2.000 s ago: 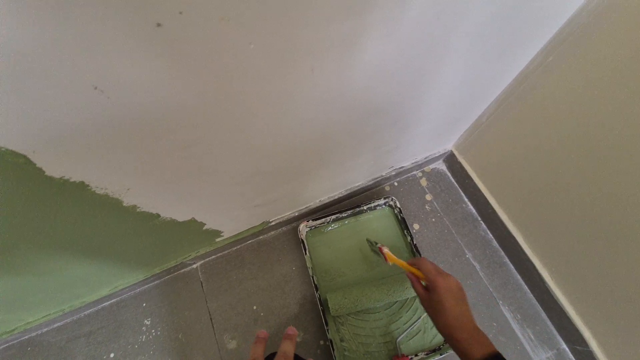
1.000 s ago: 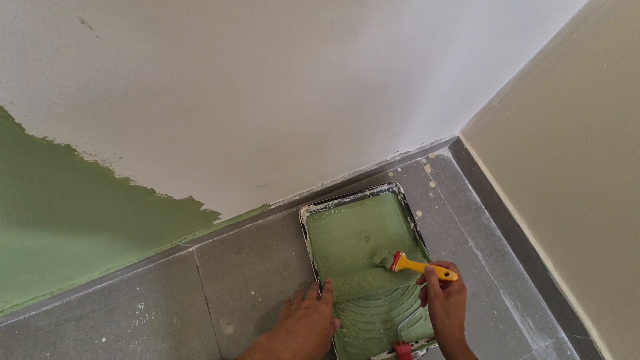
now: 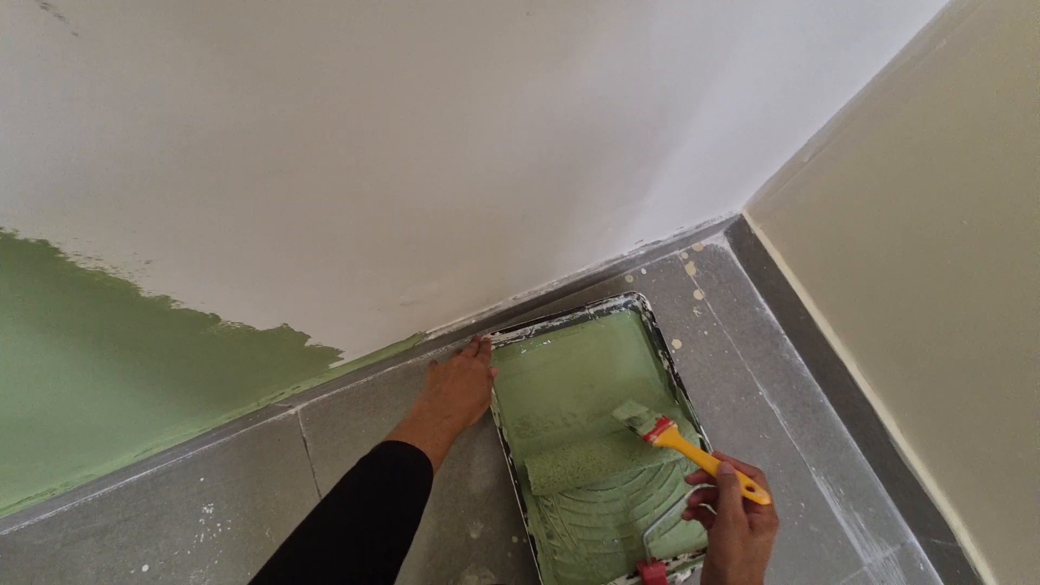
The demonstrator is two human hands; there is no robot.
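My right hand (image 3: 735, 516) grips the yellow handle of a paintbrush (image 3: 695, 451), whose green-coated bristles hang over the paint tray. My left hand (image 3: 461, 386) touches the upper left edge of the black-rimmed paint tray (image 3: 589, 349), which holds green paint. A paint roller (image 3: 597, 461), coated in green, lies across the tray; its wire frame and red handle end (image 3: 652, 571) show near the tray's lower edge. The rest of the roller handle is out of view.
The white wall (image 3: 455, 162) bears green paint (image 3: 146, 366) at lower left. A grey skirting (image 3: 829, 357) runs below the beige wall (image 3: 926, 244) on the right. Grey floor tiles (image 3: 219, 479) with paint spots lie around the tray.
My left hand has moved up along the tray's left side to its upper corner. My right hand still holds the paintbrush, now lower over the tray than two seconds ago.
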